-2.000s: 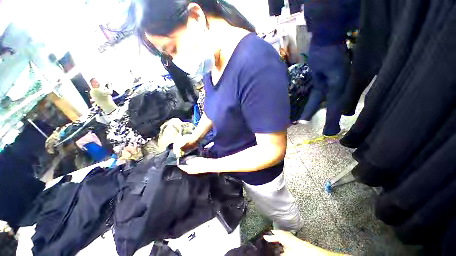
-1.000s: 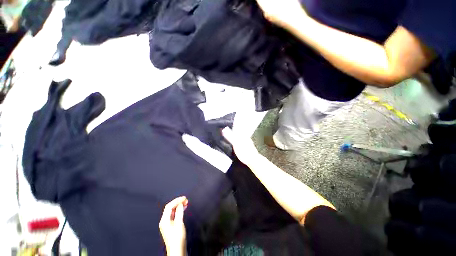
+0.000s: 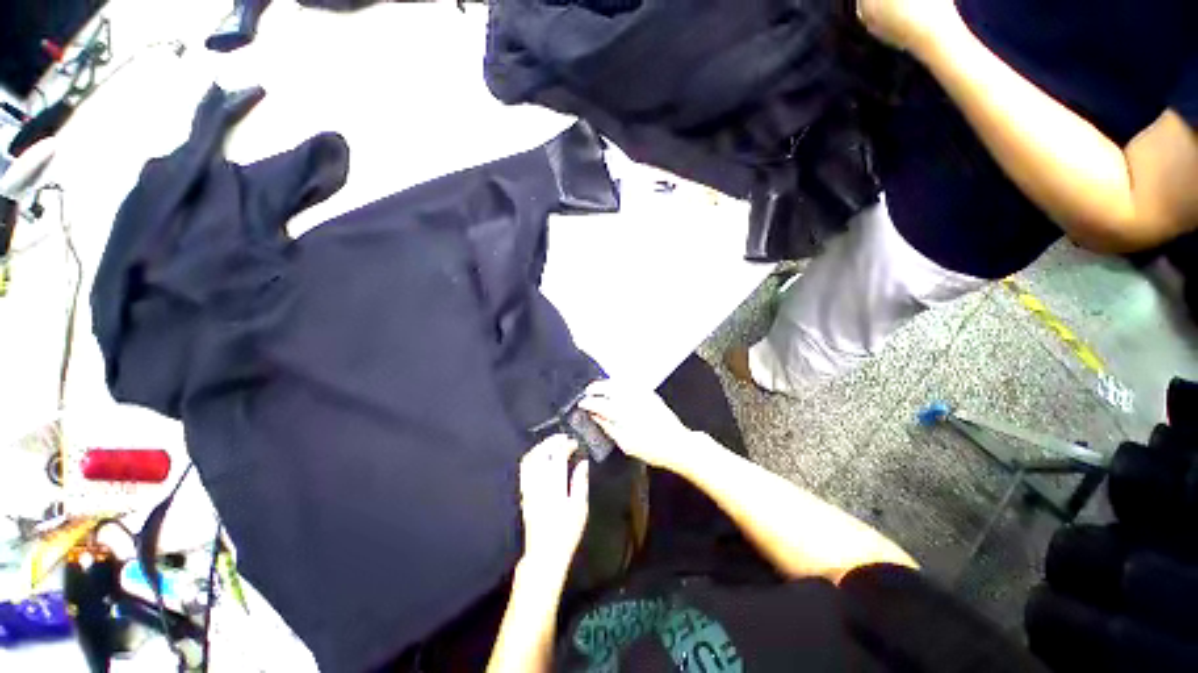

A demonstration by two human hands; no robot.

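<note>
A dark navy-black garment (image 3: 381, 355) lies spread on the white table, with a sleeve and shiny-trimmed cuff (image 3: 582, 171) stretched toward the far side. My right hand (image 3: 624, 421) grips the garment's right edge, where a small greyish piece (image 3: 587, 434) shows between my hands. My left hand (image 3: 554, 487) is just left of it at the same edge, fingers curled; whether it pinches cloth is hard to tell. No tool can be made out in either hand.
White table (image 3: 657, 283). A coworker's arm (image 3: 1038, 145) and another dark garment pile (image 3: 657, 79) are at the upper right. A red thread spool (image 3: 125, 465), purple packet (image 3: 36, 618) and black items lie lower left. Dark garments (image 3: 1117, 565) hang right.
My view has turned down to the table. My right hand has come back from the sleeve to the garment's near edge, and my left hand has moved up beside it. The cuff now lies released.
</note>
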